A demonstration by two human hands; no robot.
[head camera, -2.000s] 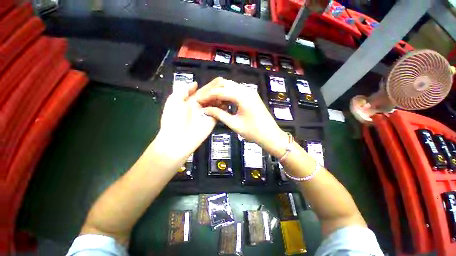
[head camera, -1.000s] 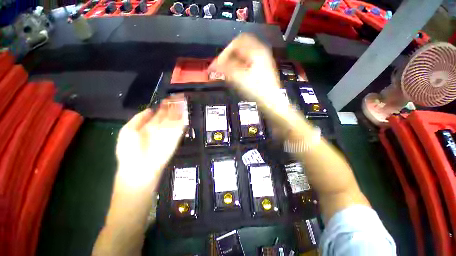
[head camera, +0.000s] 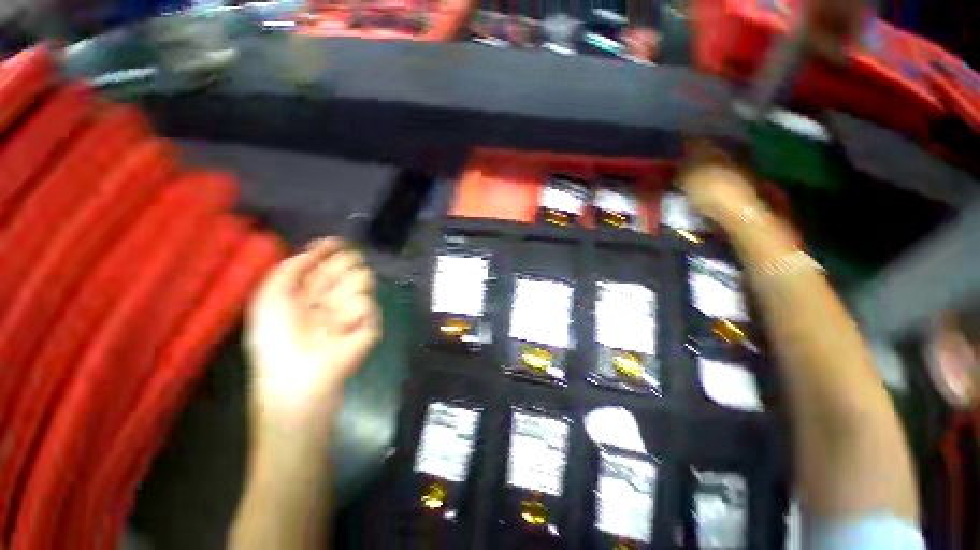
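Observation:
The black foam tray [head camera: 414,376] holds several black electronic units [head camera: 539,322] with white printed labels and gold round spots. My left hand [head camera: 314,317] is left of the tray, raised with its fingers loosely curled; nothing shows in it. My right hand [head camera: 718,188] is at the tray's far right corner, by a unit [head camera: 681,216] in the red foam tray [head camera: 499,191] behind. It is blurred, and whether it holds anything cannot be told. White paper slips [head camera: 731,384] lie between units, one of them [head camera: 615,429] in the front part.
Stacked red trays [head camera: 129,322] stand at the left. A dark flat object [head camera: 402,208] lies left of the red tray. A dark ledge [head camera: 516,81] runs across behind. A grey post [head camera: 924,274] and a blurred pinkish fan [head camera: 952,360] are at the right edge.
The view has turned, and the trays sit further right in it. My hands, together at first, have moved apart. My right hand has gone to the far right corner; the bench-edge packets are out of view.

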